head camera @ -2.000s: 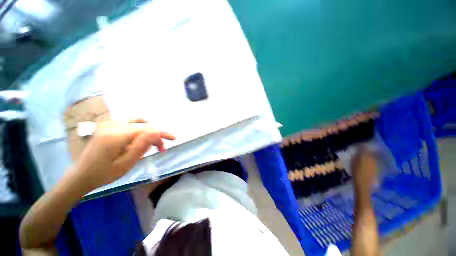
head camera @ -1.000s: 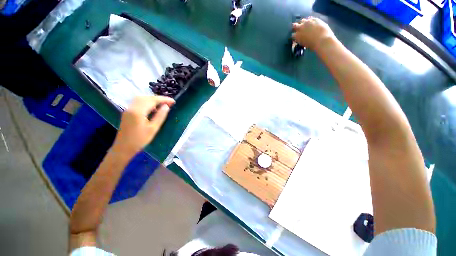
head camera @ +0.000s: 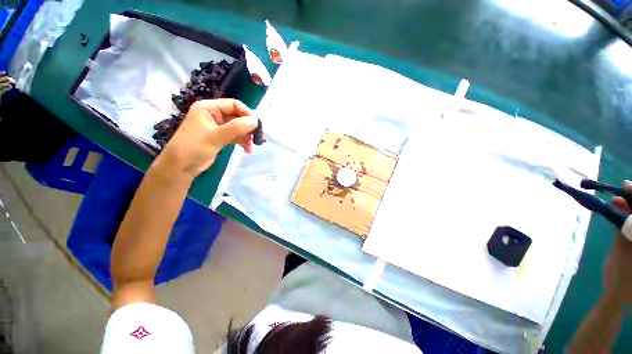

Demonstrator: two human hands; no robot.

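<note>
My left hand (head camera: 211,131) pinches a small dark part (head camera: 258,132) between thumb and fingers, above the left edge of the covered work area. My right hand (head camera: 621,238) is at the right edge, partly cut off and blurred. It holds a black two-legged figure body (head camera: 597,202), its two prongs pointing left over the white board (head camera: 454,207). A black block with a central hole (head camera: 509,246) sits on the board. A small white dish (head camera: 346,178) is on the stained cardboard pad (head camera: 374,164).
A black tray (head camera: 114,127) with a white liner holds a heap of dark parts (head camera: 201,84) at upper left. Two white pointed bottles (head camera: 275,47) stand beside it. A blue crate (head camera: 125,221) is below the table at left. Tape strips hold the pale sheet (head camera: 326,76).
My left hand has moved right, away from the tray, with a dark part now visible in its pinch. My right hand has come back from the belt to the right edge with a figure body.
</note>
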